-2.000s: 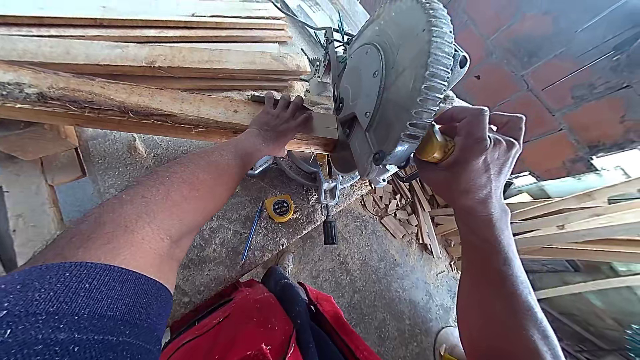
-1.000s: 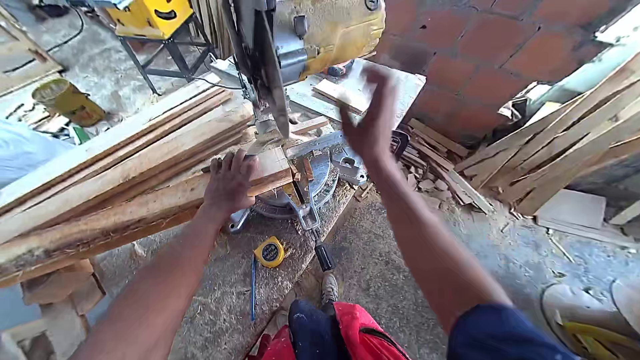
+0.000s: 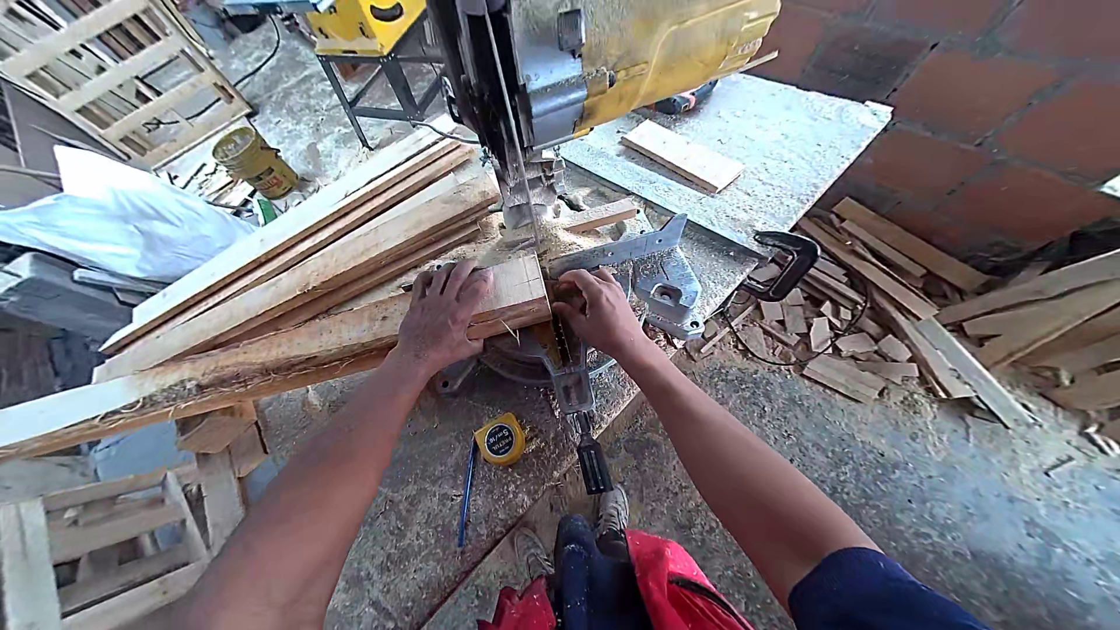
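A long rough wooden board (image 3: pixel 341 337) lies across the base of a miter saw, its cut end beside the raised blade (image 3: pixel 512 131). My left hand (image 3: pixel 444 317) presses on top of the board, close to that end. My right hand (image 3: pixel 602 313) is at the board's end, right of the blade line, with curled fingers; whether it grips anything is hidden. The saw's yellow motor housing (image 3: pixel 678 52) hangs above. Nearer to me, a yellow tape measure (image 3: pixel 500 439) and a blue pencil (image 3: pixel 468 494) lie on the bench.
Stacked boards (image 3: pixel 289 262) lie left of the saw. A short board (image 3: pixel 682 156) rests on the sawdust-covered panel behind. A black clamp (image 3: pixel 787 265) holds the right edge, above wood offcuts (image 3: pixel 857 346) on the floor. A yellow bucket (image 3: pixel 254 162) stands at back left.
The saw head, low with my right hand on its handle two seconds ago, is raised. My right hand has come down from beside the saw to the board's end. My left hand stays on the board.
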